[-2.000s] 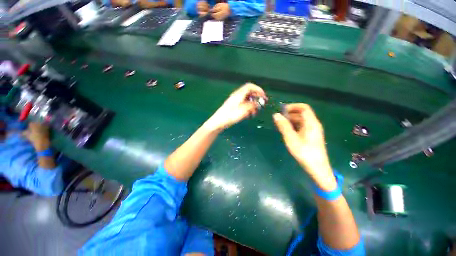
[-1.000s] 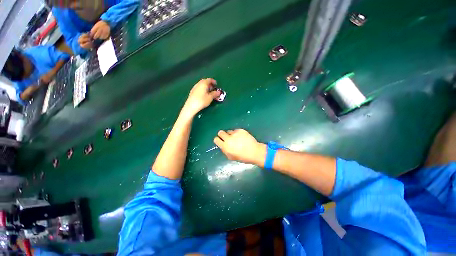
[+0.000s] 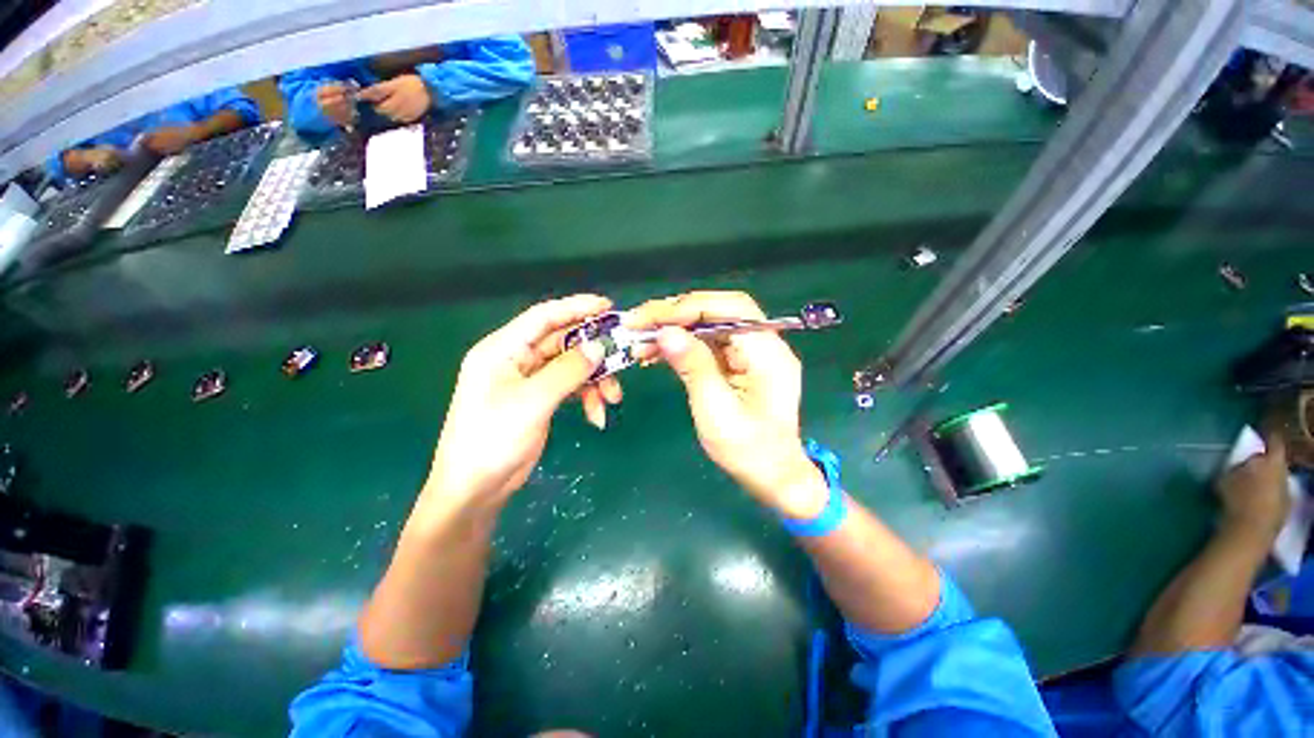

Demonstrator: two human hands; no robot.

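My left hand point(image 3: 526, 389) holds a small electronic module point(image 3: 608, 346), dark with white and silver parts, between thumb and fingers above the green bench. My right hand point(image 3: 735, 375) holds a slim stick-like tool point(image 3: 742, 326) that lies almost level and sticks out to the right. Its inner end is at the module, but the exact tip is unclear. The right fingertips are close beside the module. A blue band is on the right wrist. Another module point(image 3: 819, 313) lies just beyond the tool's outer end.
Several modules point(image 3: 211, 384) lie in a row at left. A solder wire reel point(image 3: 986, 448) stands at right by a slanted metal post point(image 3: 1066, 188). A black fixture point(image 3: 72, 584) is at lower left. Blister trays point(image 3: 582, 116) and people's hands are across the bench. A person's hand point(image 3: 1257, 487) is at right.
The view has turned. My hands have come together; the module is now raised between them. A second ago my left hand was at a module farther off and my right hand was lower.
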